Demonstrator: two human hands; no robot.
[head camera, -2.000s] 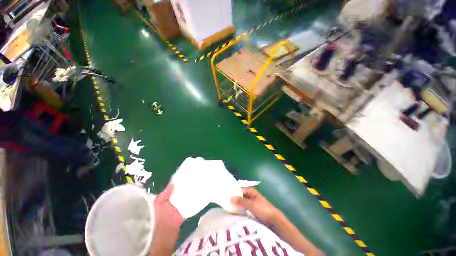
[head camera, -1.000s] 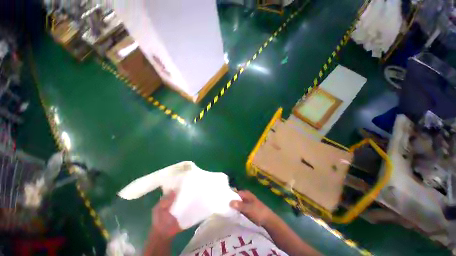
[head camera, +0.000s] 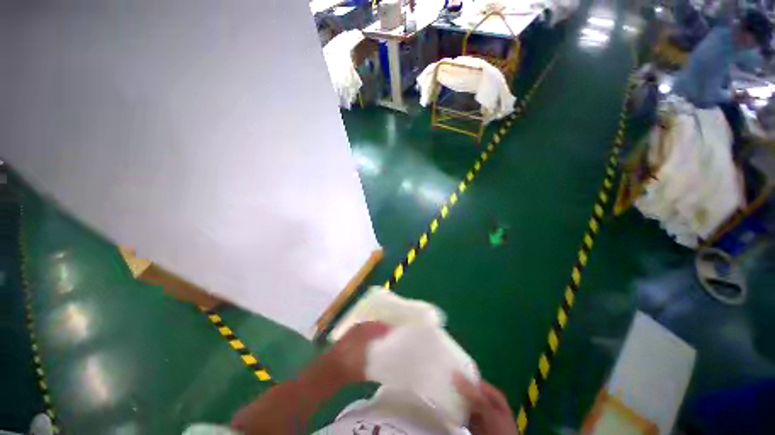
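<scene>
A white cloth piece (head camera: 416, 361) is held in front of my body at the lower middle of the view. My left hand (head camera: 361, 348) grips its left side, with part of the cloth showing beyond the fingers. My right hand (head camera: 484, 403) holds its lower right side, near the bottom edge of the view. The cloth and both hands are somewhat blurred, and the fingers under the cloth are hidden.
A large white-topped table (head camera: 204, 153) fills the upper left. Yellow-black floor lines (head camera: 557, 327) cross the green floor. White cloth hangs on a yellow rail cart (head camera: 459, 93) and in a pile (head camera: 692, 174) at the right, near a person (head camera: 709, 72). A white board (head camera: 650, 370) lies lower right.
The view has moved on along the aisle; the white-topped table is now much closer and the yellow trolley has left the picture. The cloth stays in both hands, now more bunched and further right.
</scene>
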